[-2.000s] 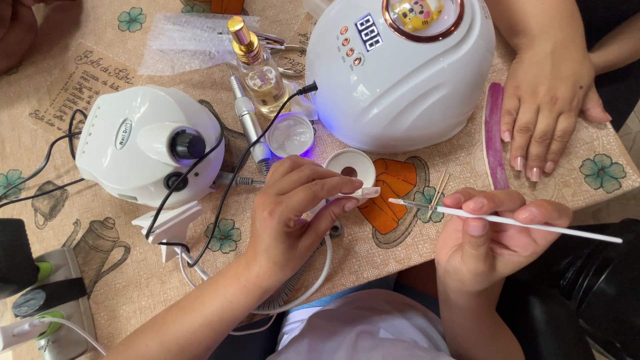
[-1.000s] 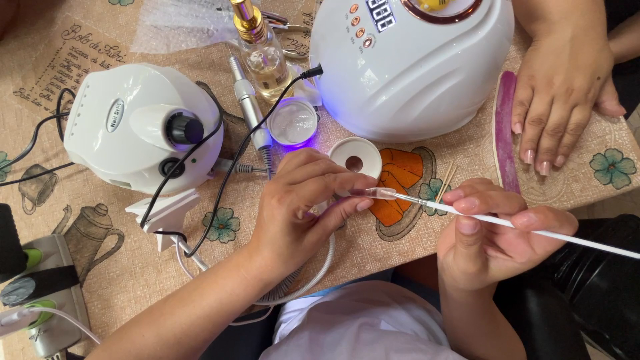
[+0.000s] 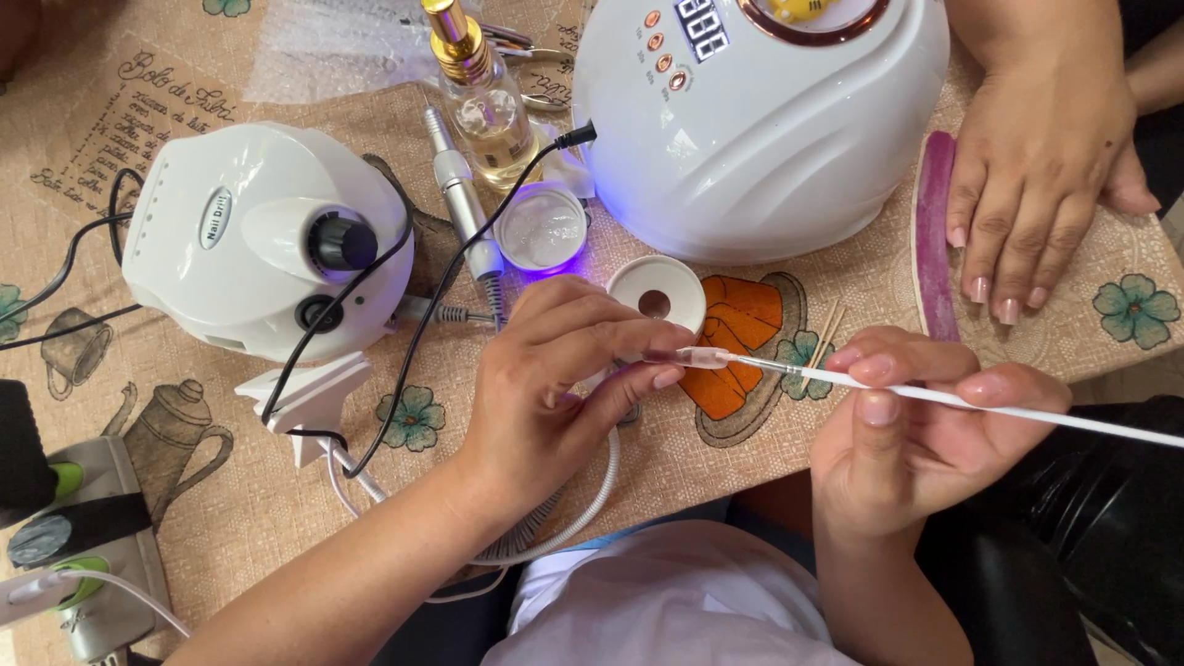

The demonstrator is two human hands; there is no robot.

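Between thumb and fingers, my left hand (image 3: 578, 370) pinches a clear artificial nail tip (image 3: 703, 358). A thin white-handled nail brush (image 3: 934, 396) is held in my right hand (image 3: 916, 425), and its bristle end touches the nail tip. Just behind my left hand are a white round lid or jar (image 3: 680, 282) with a dark centre and an uncapped jar of clear gel (image 3: 541, 227). Two or so thin wooden sticks (image 3: 821, 340) lie beyond the brush. What the left fingers cover of the tip is hidden.
A white nail lamp (image 3: 758, 139) stands at the back, right of a glass bottle (image 3: 490, 120) and a drill handpiece (image 3: 460, 194). The nail drill unit (image 3: 268, 240) and a power strip (image 3: 116, 527) are at left. Another person's hand (image 3: 1045, 176) rests beside a purple nail file (image 3: 939, 236).
The brush has moved left from a small gap beside the nail tip until its bristles meet it. The left hand keeps its pinch; the other person's hand stays on the table.
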